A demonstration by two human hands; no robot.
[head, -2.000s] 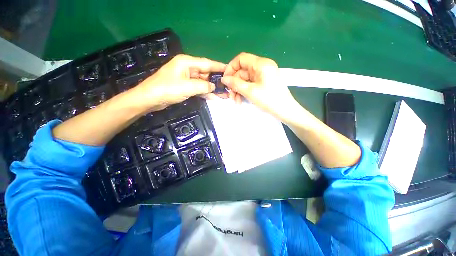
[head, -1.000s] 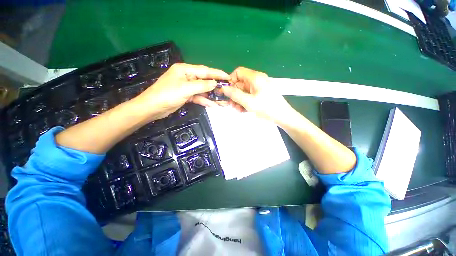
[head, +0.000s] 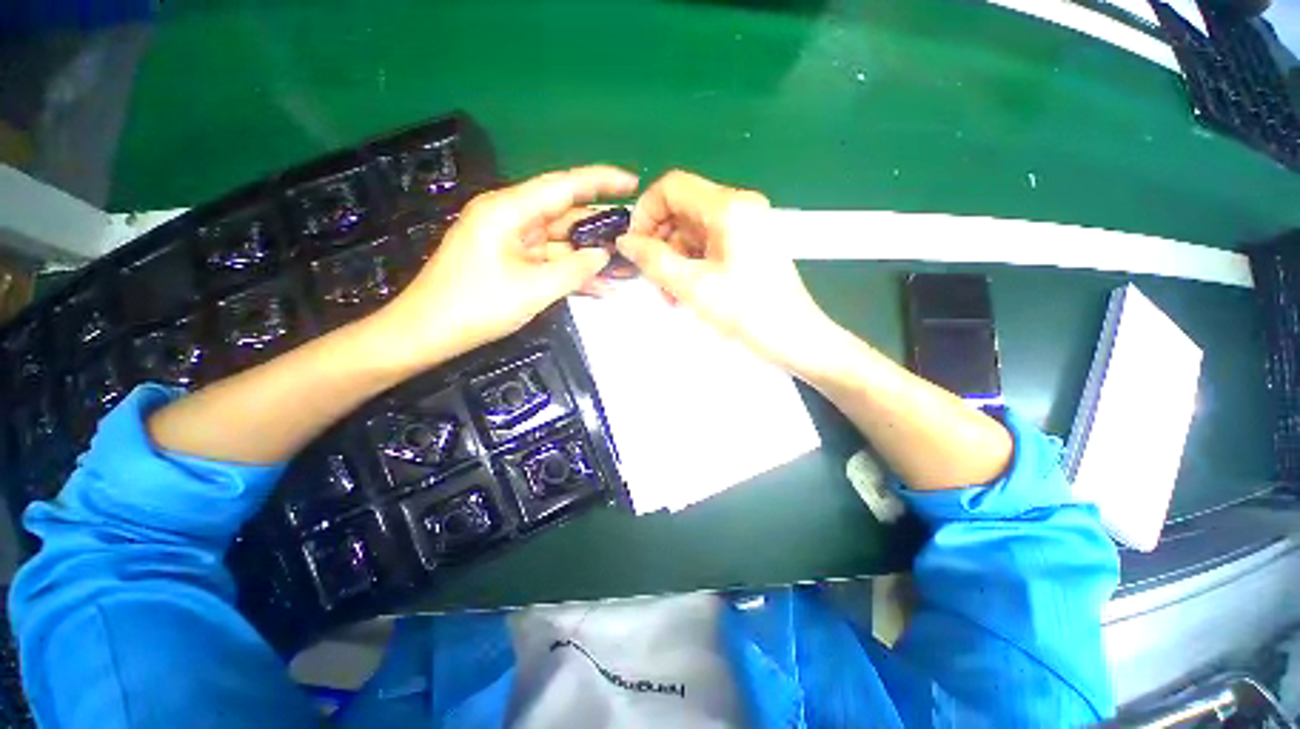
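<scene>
A small glossy black housing (head: 602, 228) is held above the top edge of the white sheets (head: 699, 406). My left hand (head: 506, 254) grips its left and lower side with the thumb, while the index finger is raised along the top. My right hand (head: 713, 245) has its thumb and fingertips at the housing's right side. Whether the right fingertips hold a tiny piece is too small to tell. The shiny black blister tray (head: 385, 399) lies at the left under my left forearm, with black parts in many pockets.
A black rectangle like a phone (head: 952, 336) lies right of my right forearm. A small whitish scrap (head: 873, 484) is by my right forearm. A thick white stack (head: 1141, 416) is farther right. Black ribbed trays (head: 1276, 356) stand at the right edge. A white strip (head: 998, 245) crosses the green bench.
The housing is now tilted, showing a narrower side. My left index finger has lifted away from it. The right fingertips remain close to the housing.
</scene>
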